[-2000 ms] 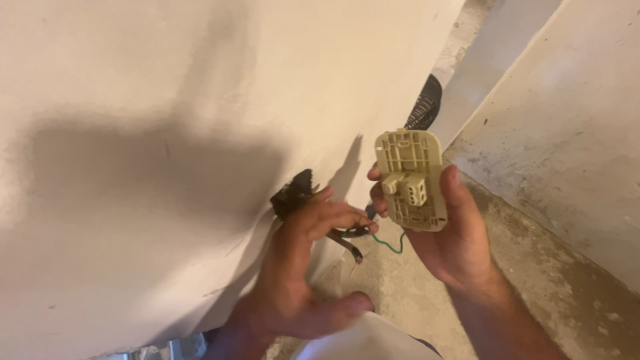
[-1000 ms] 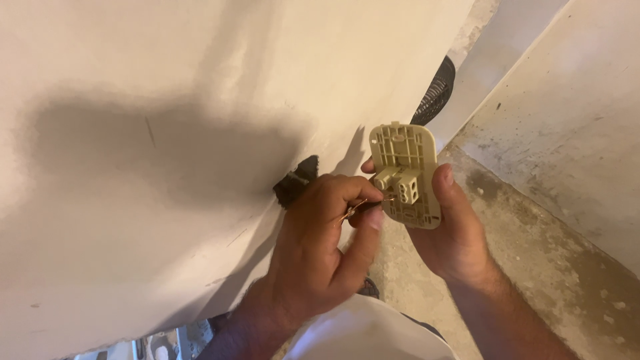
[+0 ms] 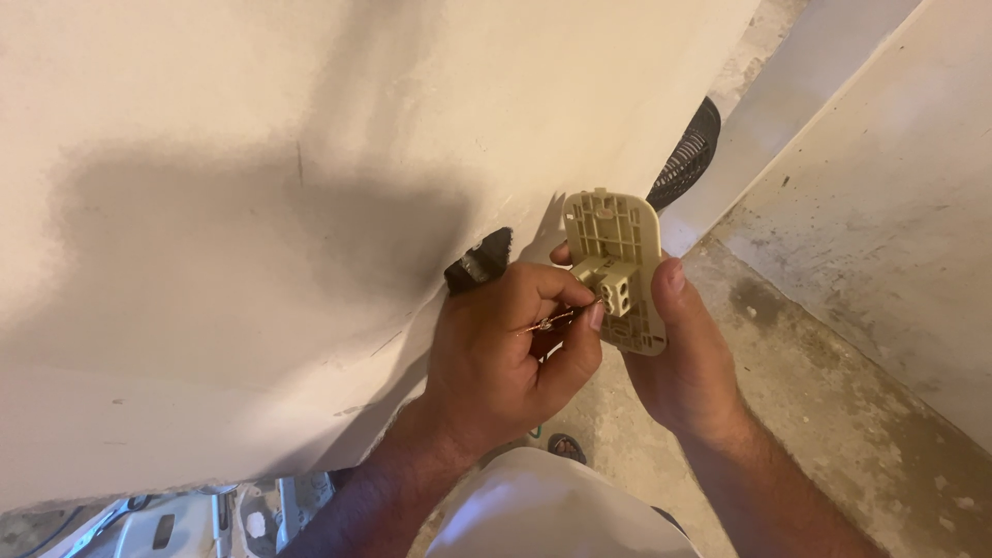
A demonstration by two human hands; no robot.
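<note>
My right hand [image 3: 690, 349] holds a cream plastic wall-socket plate [image 3: 614, 225] upright by its edges, its ribbed back turned to the camera. A terminal block [image 3: 618, 290] with several holes juts from that back. My left hand [image 3: 511, 349] pinches an electrical wire between thumb and index finger, its tip close to the terminal block; whether the tip is inside a hole cannot be told. Bare copper strands [image 3: 545, 322] show beside the fingers. Behind the left hand, a black wall box [image 3: 479, 262] sits in the wall opening. A bit of green wire [image 3: 536, 432] shows below.
The pale wall [image 3: 232, 232] fills the left side, with a shadow on it. A black fan grille [image 3: 690, 155] shows past the wall's edge. A second wall [image 3: 876, 194] stands at right above the stained concrete floor [image 3: 814, 403]. Tools and a light case [image 3: 167, 527] lie at bottom left.
My left hand has moved from the wires by the wall box to the socket's terminal block, with its fingers now closed on a wire. My right hand still holds the plate.
</note>
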